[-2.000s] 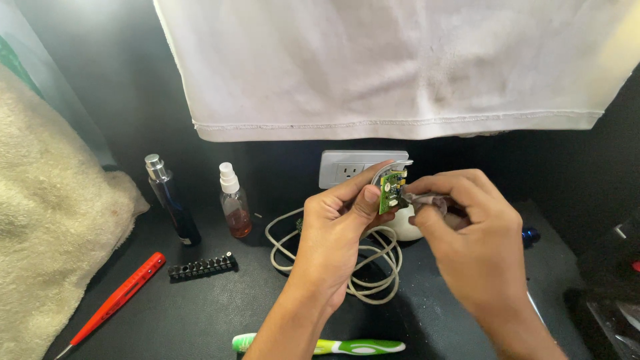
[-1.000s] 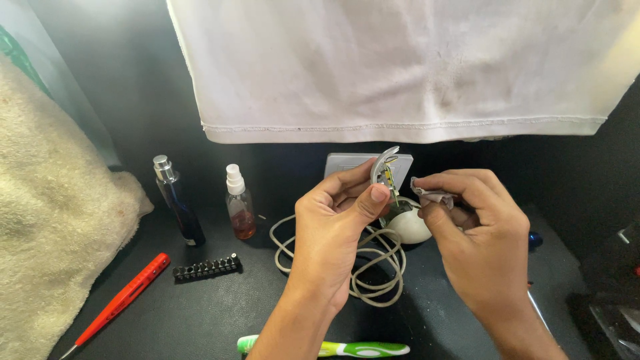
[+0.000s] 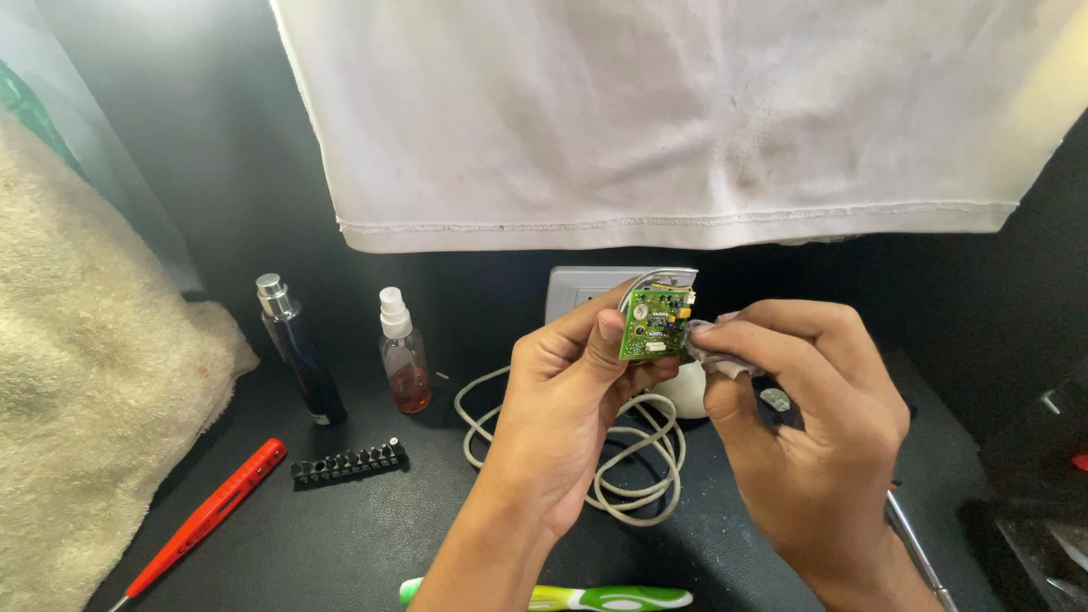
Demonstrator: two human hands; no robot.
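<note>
My left hand grips a small green circuit board by its left edge, between thumb and fingers. The board's component side faces me, and a grey-white cable or strip curves along its top. Close to the board's right edge, my right hand pinches a crumpled pale cloth or tissue. Whether the cloth touches the board is hard to tell. Behind the hands lie a white rounded object, partly hidden, and a coiled grey cable.
A red-handled screwdriver, a black bit holder, a dark spray bottle and a clear spray bottle with red liquid are at left. A green toothbrush lies in front. A white cloth hangs behind, above a wall socket.
The board has turned from nearly edge-on to showing its face. My right hand's cloth, apart from the board a second ago, is now close against its right edge.
</note>
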